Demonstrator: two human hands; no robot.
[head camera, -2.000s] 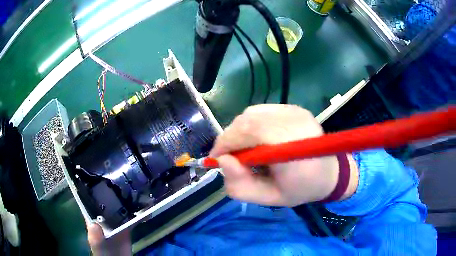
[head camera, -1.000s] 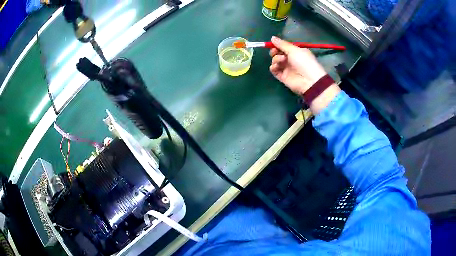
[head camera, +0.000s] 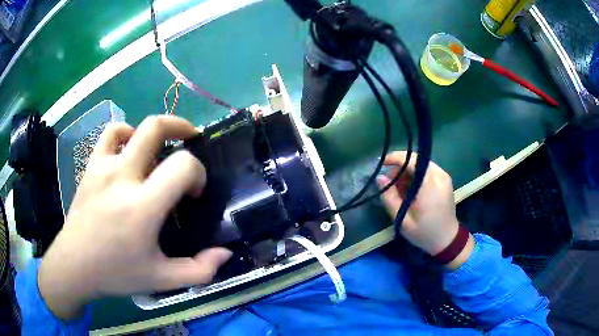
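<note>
My left hand (head camera: 131, 216) is large and blurred over the left part of the black inner unit (head camera: 253, 197), with fingers curled over its top and the thumb on its near side. The unit lies in the white housing (head camera: 322, 190), whose left part is hidden by my hand. My right hand (head camera: 420, 200) is right of the housing, behind the hanging driver cord, with fingers bent; whether it holds something small cannot be told. The red-handled brush (head camera: 519, 82) rests with its tip in the clear cup (head camera: 444, 60) of yellowish liquid.
The black electric screwdriver (head camera: 328, 85) hangs above the housing's far right corner, its cords looping down. A grey-blue screw bin (head camera: 66, 147) is at left beside a black part (head camera: 36, 177). A white strip (head camera: 322, 262) hangs off the near side. A yellow can (head camera: 502, 16) stands far right.
My right hand has let go of the brush, now resting in the cup, and has moved down beside the housing. My left hand has come over the black unit, which shows a different surface.
</note>
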